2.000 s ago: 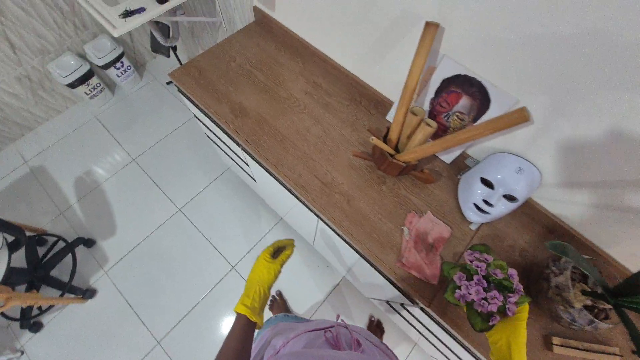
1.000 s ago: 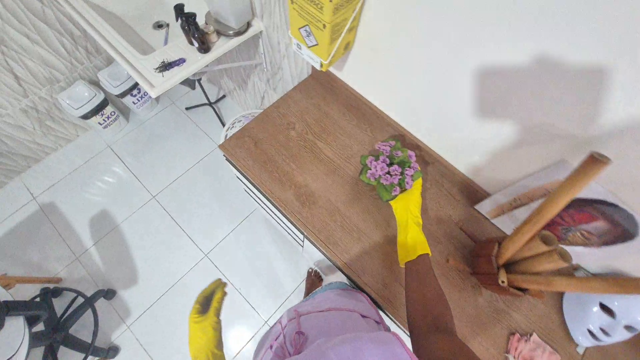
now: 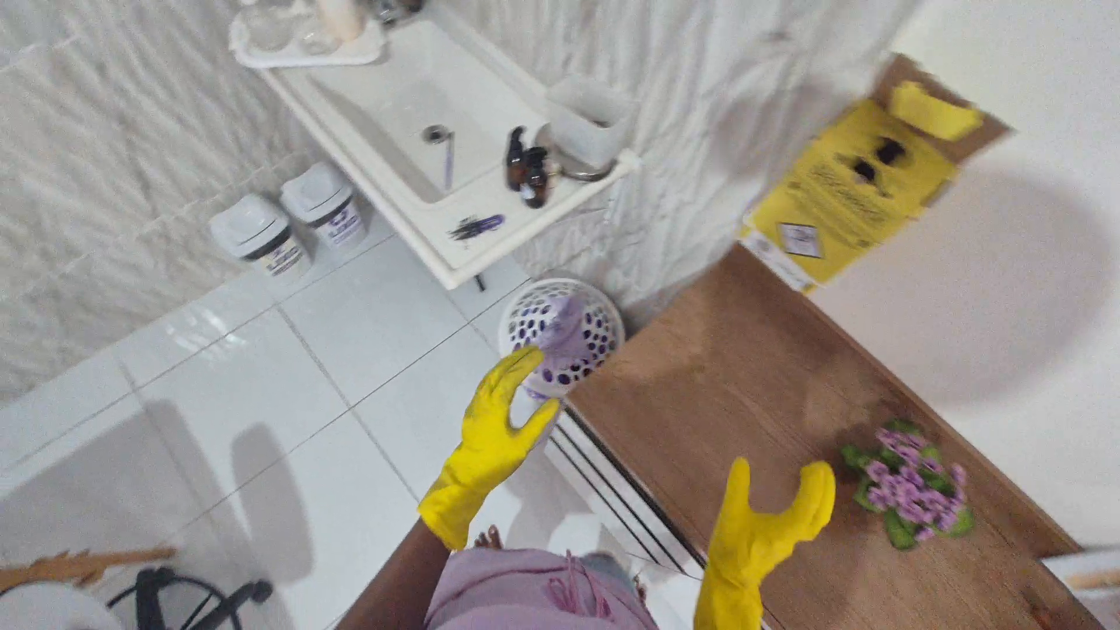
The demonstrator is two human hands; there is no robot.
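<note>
My left hand (image 3: 494, 437), in a yellow rubber glove, is held over the floor beside the dresser's end, thumb and fingers apart, with nothing in it. My right hand (image 3: 761, 542), gloved the same way, is over the wooden countertop (image 3: 700, 376) with its fingers spread and empty. To the right of it, near the wall, stands a potted plant with pink-purple flowers (image 3: 914, 486); its pot is hidden beneath the leaves. A gap separates the plant from my right hand.
A yellow cardboard box (image 3: 844, 197) stands at the countertop's far corner. A white perforated basket (image 3: 562, 337) is on the floor. Beyond it are a white sink (image 3: 420, 105) with dark bottles (image 3: 527, 171) on its edge and two lidded bins (image 3: 262, 236). A wheeled chair base (image 3: 188, 599) is lower left.
The flowering plant, held by my right hand a second ago, has been let go and stands on the countertop. My left hand has risen toward the basket. The view has swung toward the sink.
</note>
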